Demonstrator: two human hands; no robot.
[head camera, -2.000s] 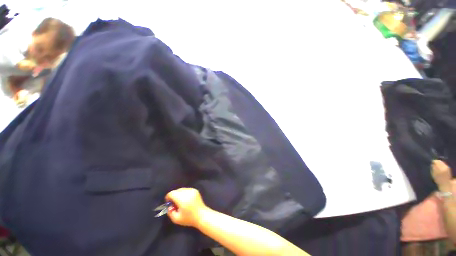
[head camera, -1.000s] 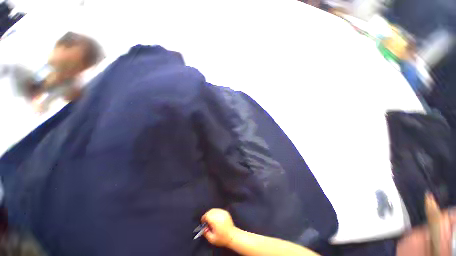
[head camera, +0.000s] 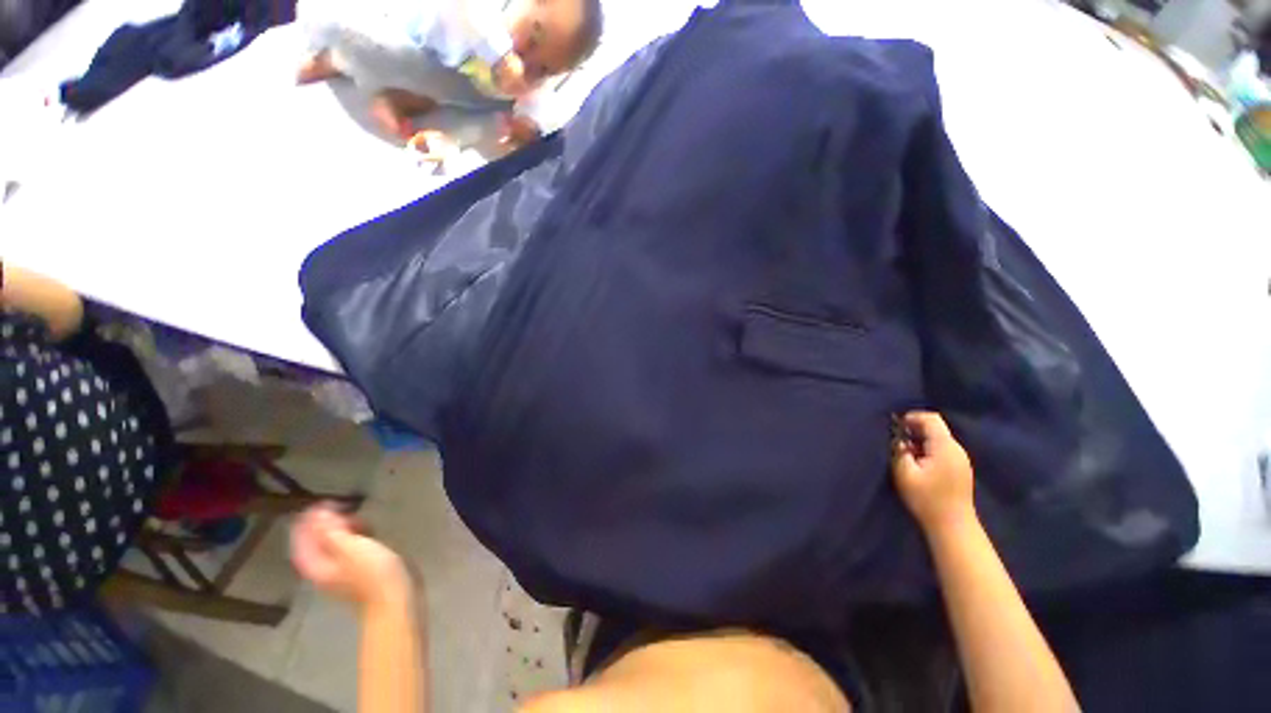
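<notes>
The dark navy jacket (head camera: 655, 362) lies spread over the white table and hangs over its near edge, with a flap pocket (head camera: 809, 348) facing up and shiny lining (head camera: 446, 279) showing at both sides. My right hand (head camera: 934, 467) is on the jacket right of the pocket flap, closed around the small dark thread snips (head camera: 905, 437). My left hand (head camera: 339, 552) is off the jacket at the lower left, above the floor; it is blurred, so its fingers cannot be made out clearly.
A baby (head camera: 474, 56) is on the white table (head camera: 181, 237) behind the jacket. Dark cloth (head camera: 167, 53) lies at the far left. A person in a dotted top (head camera: 70, 460) sits at the left, near a wooden stool (head camera: 209, 599) and a blue basket (head camera: 70, 669).
The view has swung left, bringing the seated person and floor in. My left hand has come into view. My right hand still holds the snips at the jacket, and the pocket flap shows again.
</notes>
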